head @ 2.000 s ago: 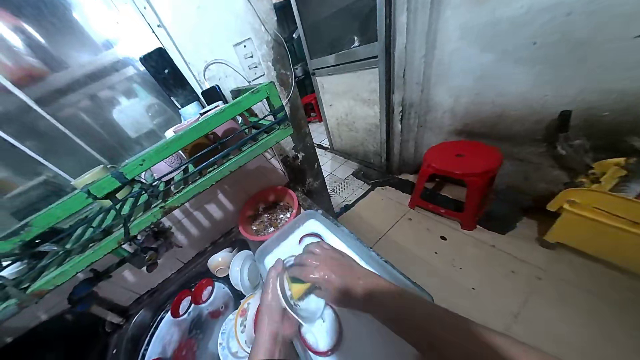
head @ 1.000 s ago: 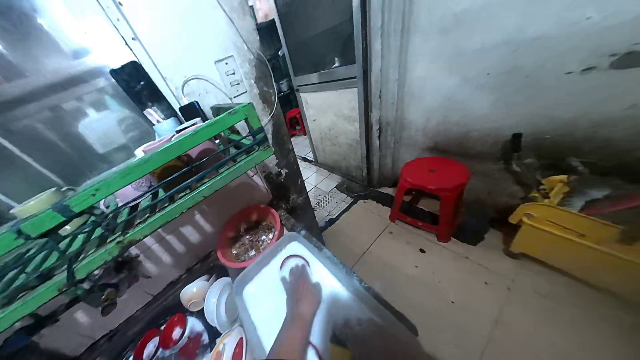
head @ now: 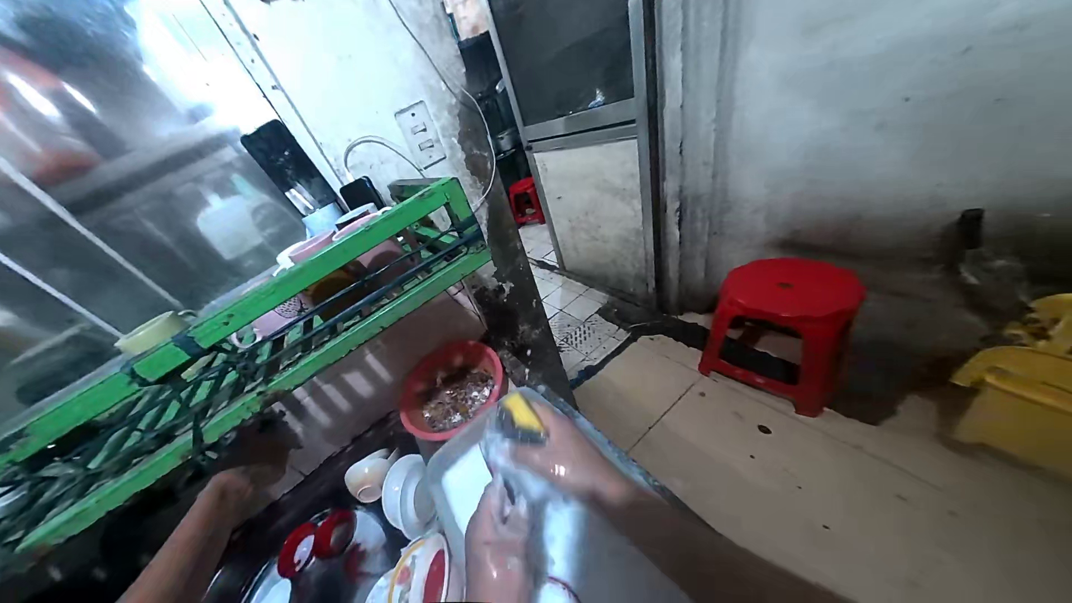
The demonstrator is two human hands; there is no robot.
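Note:
My right hand (head: 557, 452) holds a yellow and dark scrubbing sponge (head: 523, 416) above a grey plastic basin (head: 442, 481) of whitish water. Just below it, my left hand (head: 496, 536) has its fingers curled around something small, wet and blurred; I cannot tell what it is. White bowls (head: 407, 496) and a cream cup (head: 367, 479) lie left of the basin. Patterned plates (head: 419, 571) and red-rimmed dishes (head: 316, 540) sit lower down in a dark tub, partly cut off by the frame.
Another person's forearm (head: 188, 536) reaches in at the lower left. A red bucket of food scraps (head: 452, 402) stands behind the basin. A green rack (head: 318, 276) holds cups. To the right are a red plastic stool (head: 787, 293) and a yellow container (head: 1017, 410).
The sponge is visible again, now in my right hand; one second ago only one hand showed, low in the basin over a bowl. Another person's arm has come in at left.

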